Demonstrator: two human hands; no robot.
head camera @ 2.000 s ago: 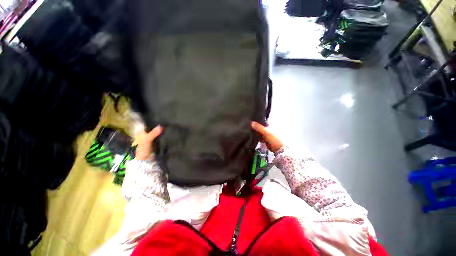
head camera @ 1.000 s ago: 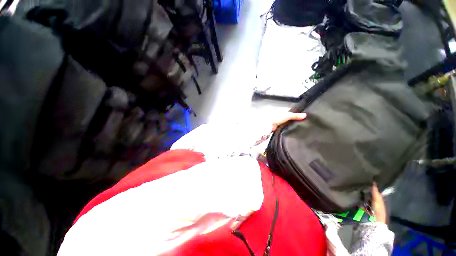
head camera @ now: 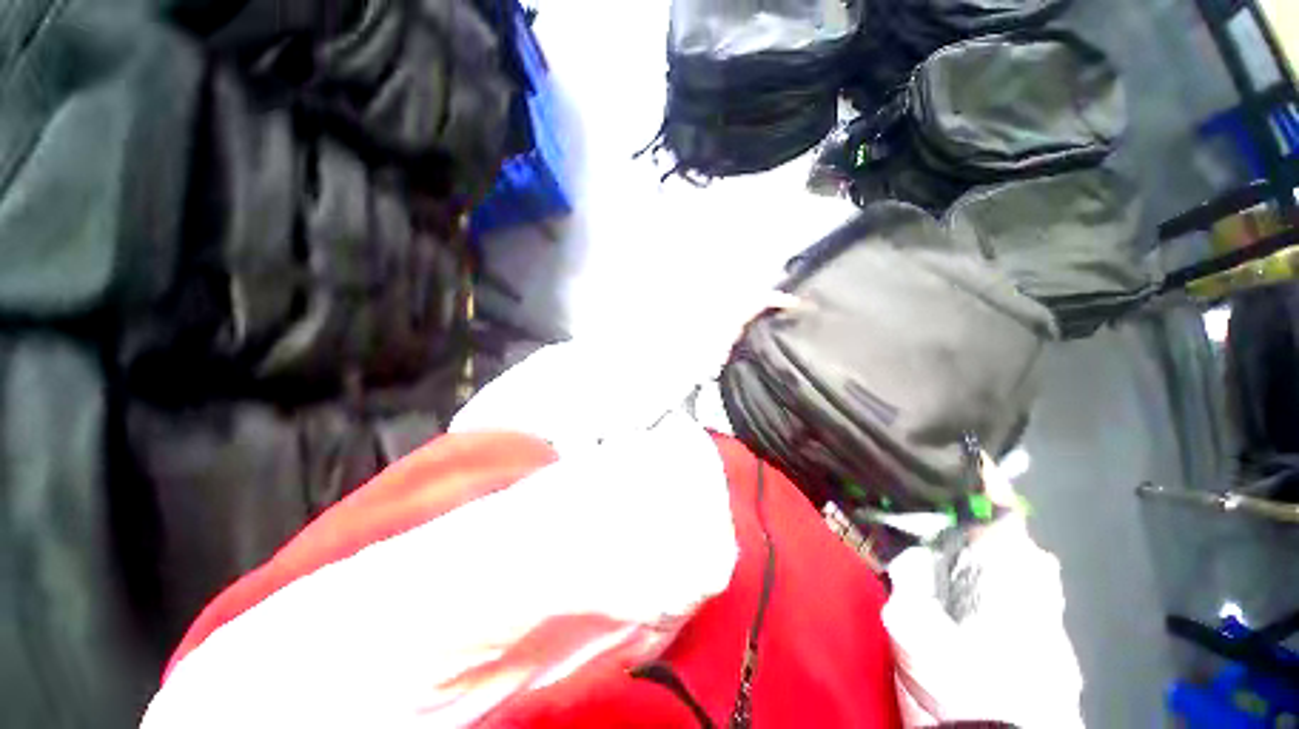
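Observation:
A dark grey-green backpack [head camera: 926, 342] is held in front of my body, right of centre, tilted, with a small dark label on its front. My left hand [head camera: 769, 309] is on its upper left edge; only a few fingers show and the glare washes them out. My right hand [head camera: 997, 491] grips its lower right edge, blurred. A hang tag [head camera: 926, 521] with bright green parts shows under the bag's lower edge near my right hand.
Backpacks [head camera: 1019, 107] are stacked at the upper right, just beyond the held one, and another pile [head camera: 755, 86] stands at the top. Many dark bags [head camera: 314, 257] fill the left side. Blue plastic [head camera: 527, 157] shows at upper left. A metal bar [head camera: 1225, 499] is at right.
The backpack was upright before me, then swung to the right; now it is farther out, close against the stacked backpacks. Both hands remain on it. The view has turned right from the yellow table.

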